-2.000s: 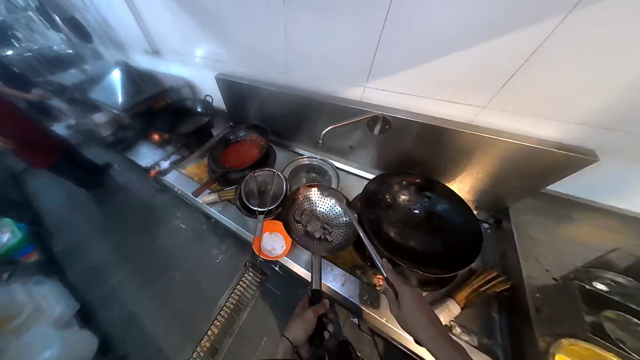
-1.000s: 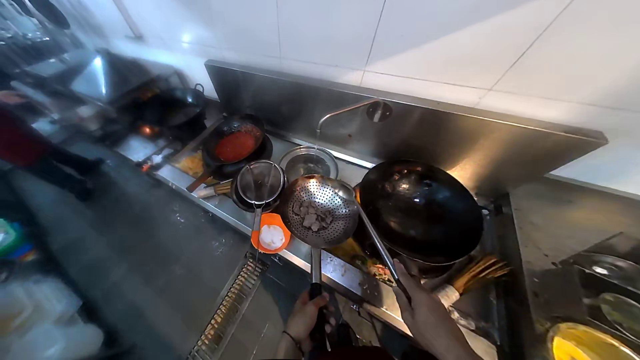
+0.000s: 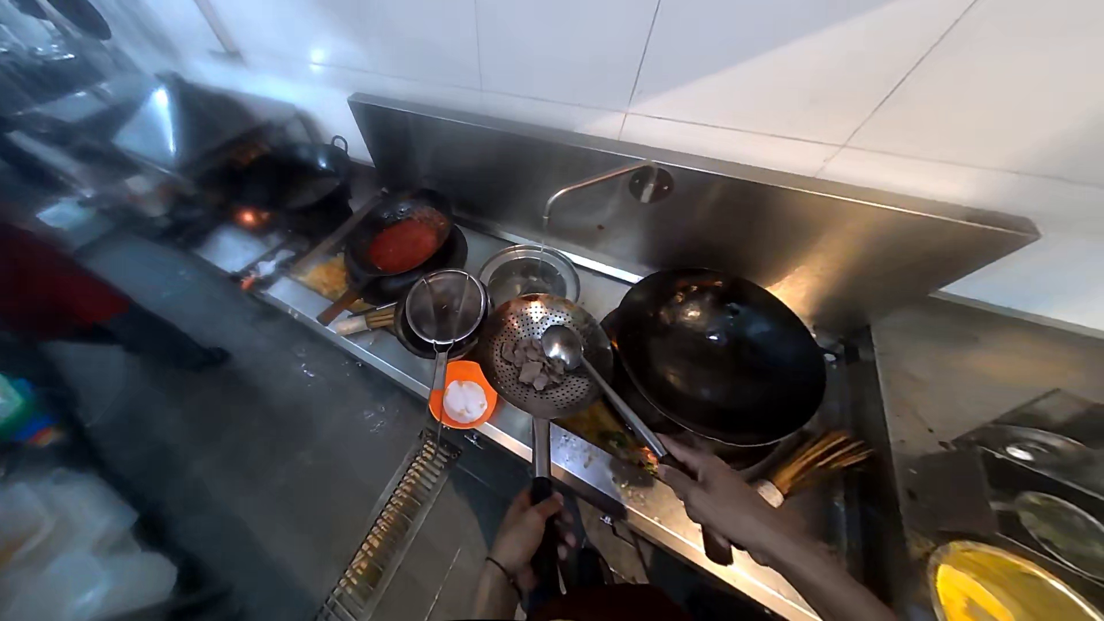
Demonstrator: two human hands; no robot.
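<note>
My left hand (image 3: 524, 530) grips the dark handle of a perforated metal strainer (image 3: 504, 323), whose bowl holds grayish cooked pieces (image 3: 536, 373), perhaps meat. My right hand (image 3: 699, 483) is closed around the handle of a steel ladle (image 3: 562, 345); the ladle's bowl is in the strainer, over the right side of the pieces. A large black wok (image 3: 720, 354) sits on the stove right of the strainer. Left of it, a fine-mesh skimmer (image 3: 446, 306) rests over a dark pot, beside an orange bowl (image 3: 485, 392) of white stuff.
A tap (image 3: 595, 179) hangs over a metal basin (image 3: 565, 274). Farther left stands a pan of red sauce (image 3: 404, 245). A bamboo wok brush (image 3: 815, 466) lies by the wok, a yellow-filled bowl (image 3: 992, 595) at lower right. A person in red (image 3: 52, 285) stands at far left; a floor drain grate (image 3: 384, 535) lies below.
The ladle has swung from the gap between strainer and wok into the strainer's bowl, over the pieces. My left hand keeps its hold on the strainer.
</note>
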